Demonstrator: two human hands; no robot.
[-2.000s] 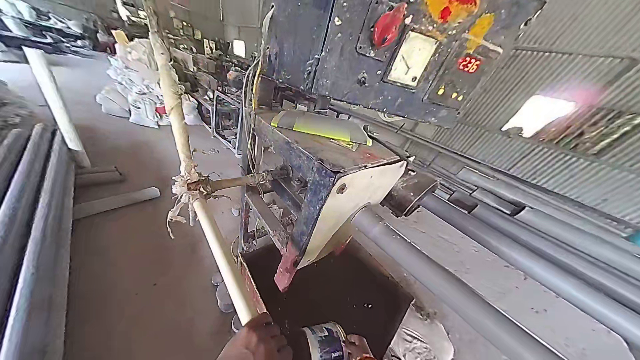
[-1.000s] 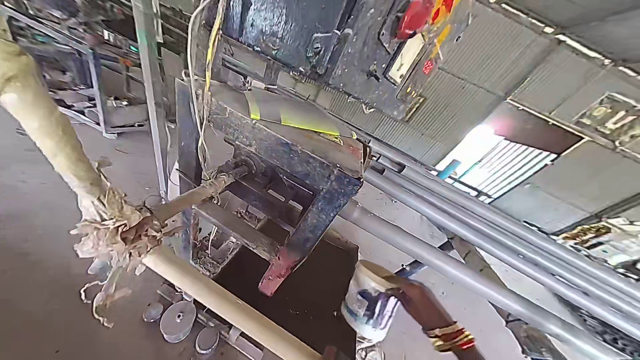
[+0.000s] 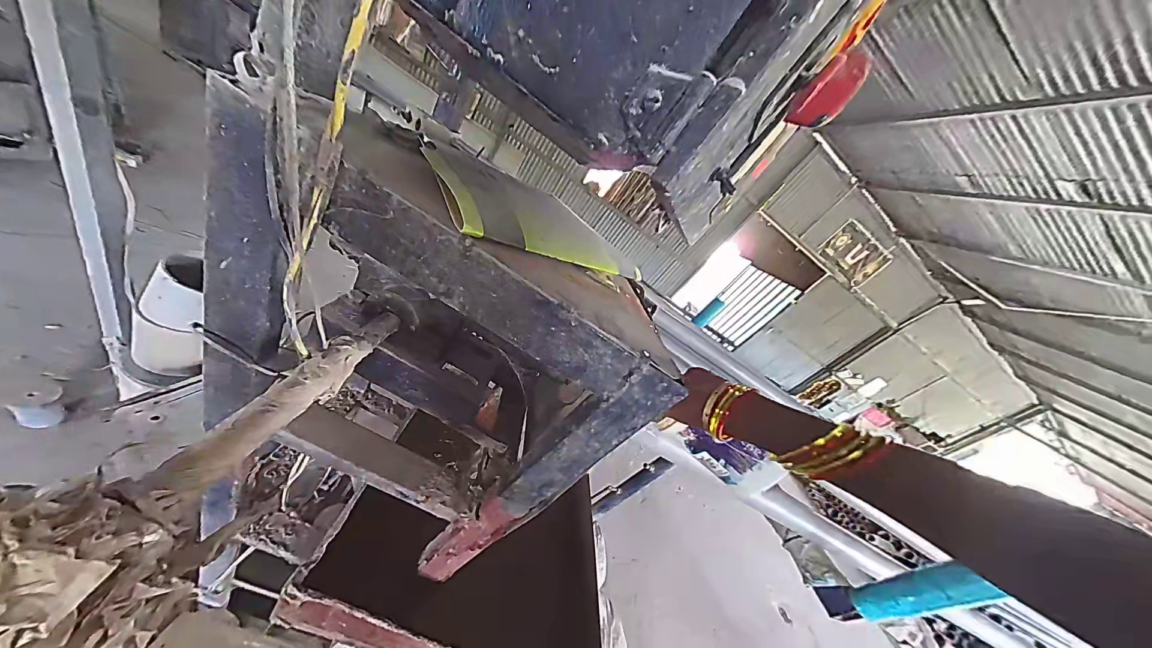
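Observation:
My right arm, with gold and red bangles, reaches in from the right edge. My right hand [image 3: 691, 396] is at the corner of a dark metal machine frame [image 3: 594, 396]; its fingers are hidden behind that corner, so what it holds cannot be told. My left hand is not in view. A grey sheet with yellow-green bands [image 3: 540, 220] lies on top of the frame. From the frame's side a cloth-wrapped shaft [image 3: 288, 396] runs to a bundle of torn brown wrapping [image 3: 81, 558] at the lower left. The frame's lower tip [image 3: 463, 540] is painted red.
A dark control box [image 3: 594, 72] with a red knob [image 3: 828, 90] hangs above the frame. Yellow and grey cables [image 3: 315, 216] hang at the left, near a white pipe piece [image 3: 169, 315]. Below is a dark tank with a reddish rim [image 3: 351, 625]. Grey pipes stretch behind my arm.
My right hand held a white container one second ago; now hand and container are hidden behind the frame corner. My left hand, on the pale pole two seconds ago, is out of view. The view has tilted and come closer.

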